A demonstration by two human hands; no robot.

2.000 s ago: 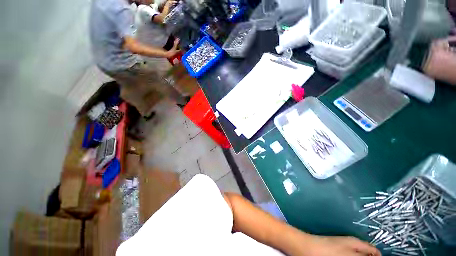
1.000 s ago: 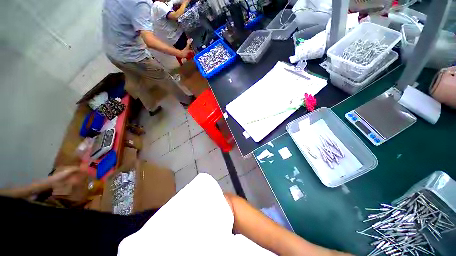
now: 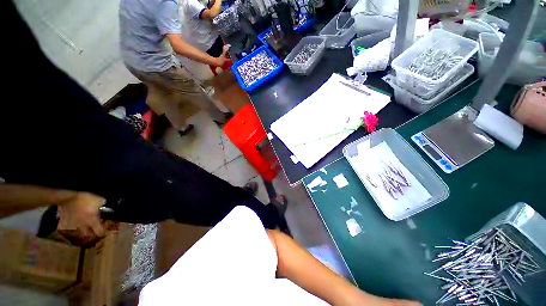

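Silver metal pins lie in a loose heap at the lower right, spilling from a tipped clear plastic tub. A shallow clear tub with white paper holds several pins in its middle. My left arm, in a white sleeve, reaches along the bottom towards the heap. Only the edge of my left hand shows at the bottom rim, left of the heap; its fingers are cut off. My right hand is out of the picture.
A scale and stacked tubs of pins stand behind. A clipboard sheet bears a red flower pen. Paper scraps lie left. A person in black is close at left; another stands by a red stool.
The person in black has come in from the left edge and now covers much of the left side. My left hand has slid down, mostly out of the picture. The view has shifted rightwards and down, then steadied.
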